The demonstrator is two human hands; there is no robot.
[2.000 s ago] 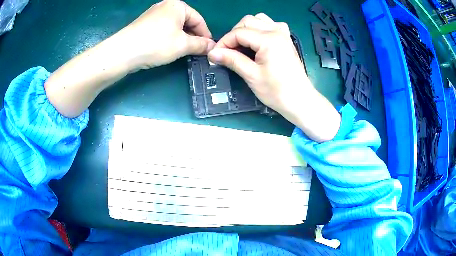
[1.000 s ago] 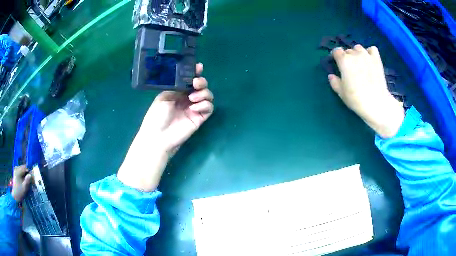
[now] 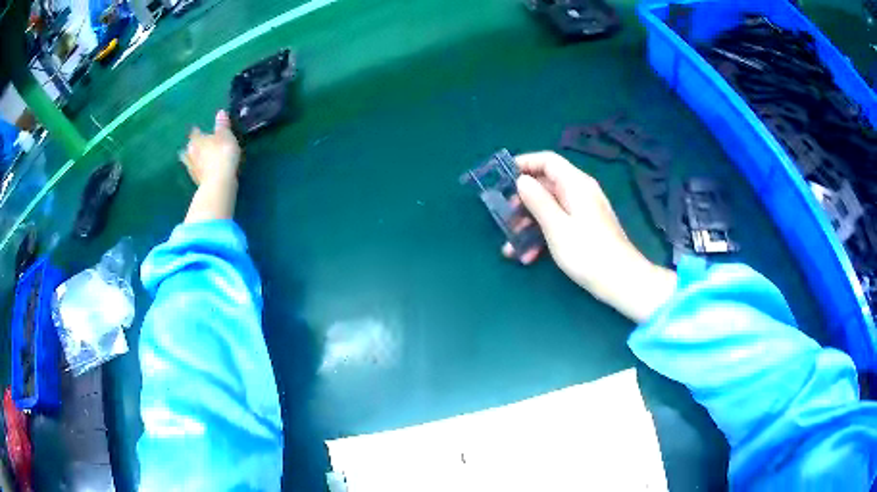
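Observation:
My right hand holds a thin black cover plate with rectangular windows, raised over the green bench. My left hand is stretched forward at the near edge of a black housing. The fingers are blurred, and whether they grip it cannot be told. Loose black plates lie right of my right hand, one with a bright patch. A large white sheet lies nearest my body, cut off by the lower edge.
A blue bin heaped with black plates stands at the right. Another black housing lies at the top, and a dark part at the left. A clear bag and a small blue bin stand at far left.
My right hand has lifted a plate from the loose group and moved left. My left hand no longer holds up the housing and has reached farther left. The view has shifted.

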